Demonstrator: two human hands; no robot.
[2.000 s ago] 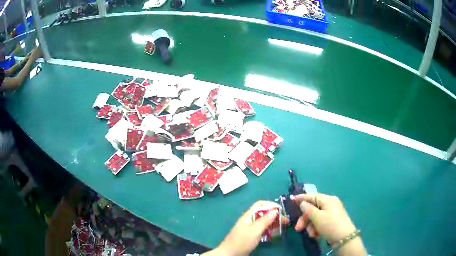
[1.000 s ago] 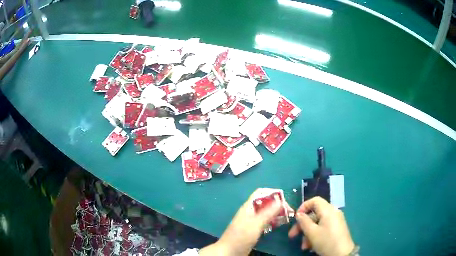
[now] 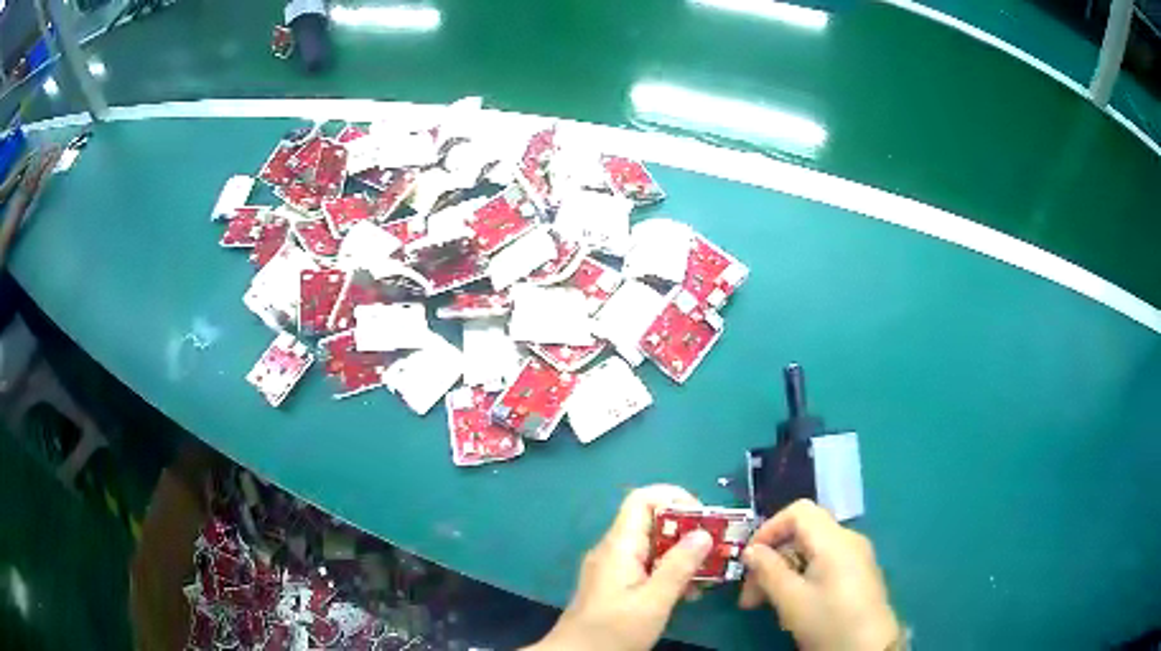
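My left hand (image 3: 637,572) holds a red circuit board (image 3: 698,539), component side up, with the thumb on its face. My right hand (image 3: 821,579) has its fingertips pinched at the board's right edge; what they pinch is too small to tell. A black handled unit (image 3: 783,476) lies on the green bench just beyond my hands, its narrow dark tip pointing away and a grey-silver flat part on its right side. The unit's near end is hidden by my right hand.
A pile of red-and-white boards (image 3: 520,363) covers the bench left of centre. Beyond the white rail (image 3: 815,193) runs the green conveyor belt, with another unit (image 3: 309,36) on it. A cardboard carton (image 3: 163,560) of boards stands below the bench edge. Another person's arm shows at far left.
The black unit came out of my right hand's hold and now lies on the bench. My left hand has turned the board flatter. The unit on the belt has moved left in view.
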